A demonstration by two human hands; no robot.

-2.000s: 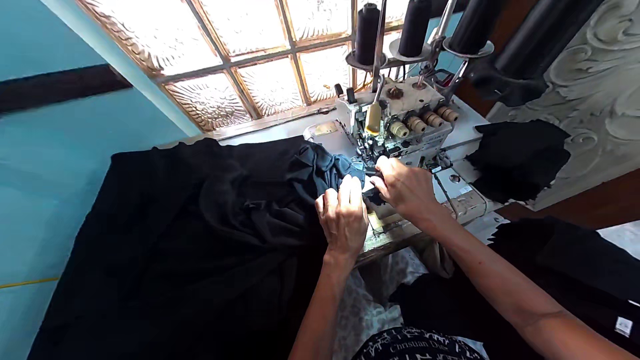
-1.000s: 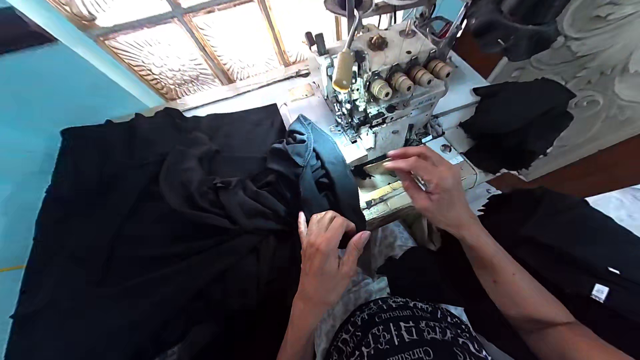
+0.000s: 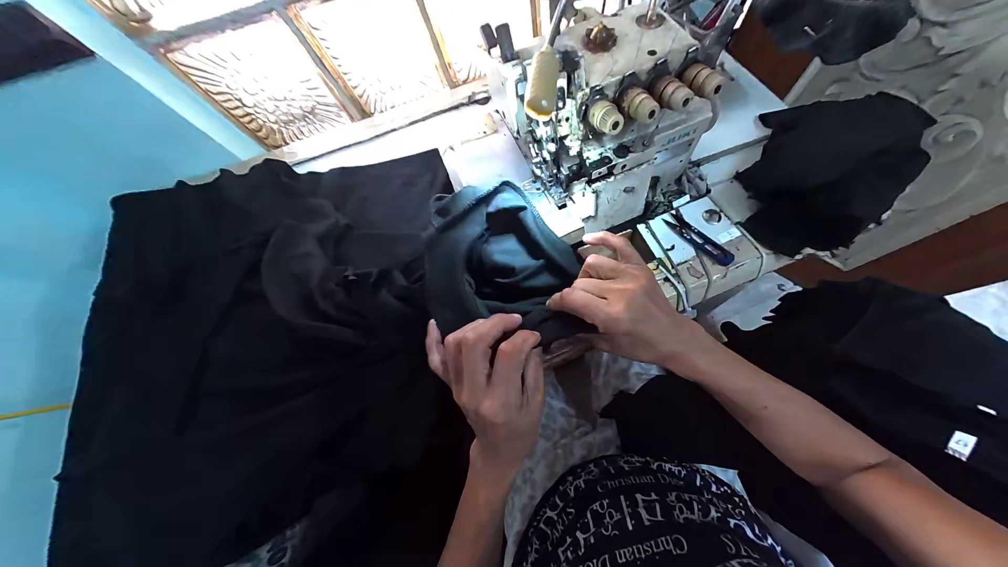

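Note:
A black fabric garment (image 3: 236, 346) spreads over the table to the left, and its open, looped edge (image 3: 453, 268) stands up in front of the overlock sewing machine (image 3: 622, 102). My left hand (image 3: 496, 386) grips the near side of this loop, fingers bent over the cloth. Just right of it, my right hand (image 3: 622, 299) pinches the same edge between thumb and fingers. The loop lies apart from the machine's presser foot (image 3: 557, 193). Blue-handled thread snips (image 3: 705, 242) rest on the machine's right front plate, beyond my right hand.
Black cloth pieces (image 3: 839, 169) lie right of the machine, and more black fabric (image 3: 890, 370) with a small white label is piled at the lower right. A window with patterned glass (image 3: 260, 83) is behind the table. A blue wall (image 3: 118, 150) stands at the left.
The cloth, earlier at the presser foot under both hands, is now nearer me and apart from it. My right hand, raised off the cloth a second ago, has taken hold of the edge.

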